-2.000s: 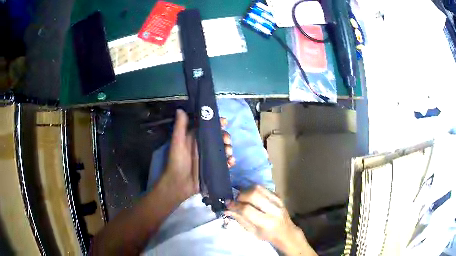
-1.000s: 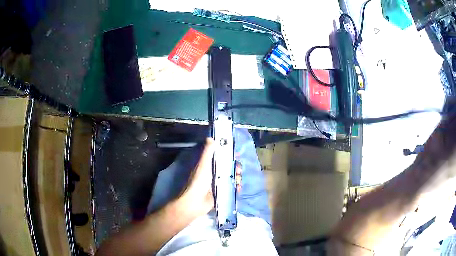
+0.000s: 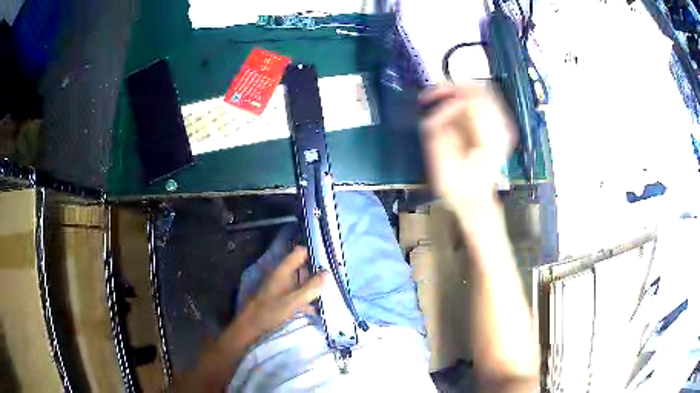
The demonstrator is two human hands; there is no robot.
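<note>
The long narrow black housing [image 3: 308,130] lies across my lap and the table edge, its far end on the table. Its near half shows a bright silvery face, and a thin black lead [image 3: 338,265] runs along it to the near end. My left hand [image 3: 290,288] is at the housing's left side near the lap, fingers apart and touching its edge. My right hand [image 3: 470,134] is raised over the table's right part and is blurred. Whether it holds the small dark thing at its fingertips I cannot tell.
On the green table [image 3: 230,173] are a red card [image 3: 258,81], a white label strip [image 3: 222,127], a flat black rectangle [image 3: 160,119] and, at right, the dark electric screwdriver [image 3: 508,69]. Thin wires [image 3: 295,21] lie at the far side. Cardboard-lined shelving [image 3: 73,284] stands left.
My right hand has moved from the far right to over the table. The lead that stretched out to the right now lies along the housing. My left hand has loosened and sits lower.
</note>
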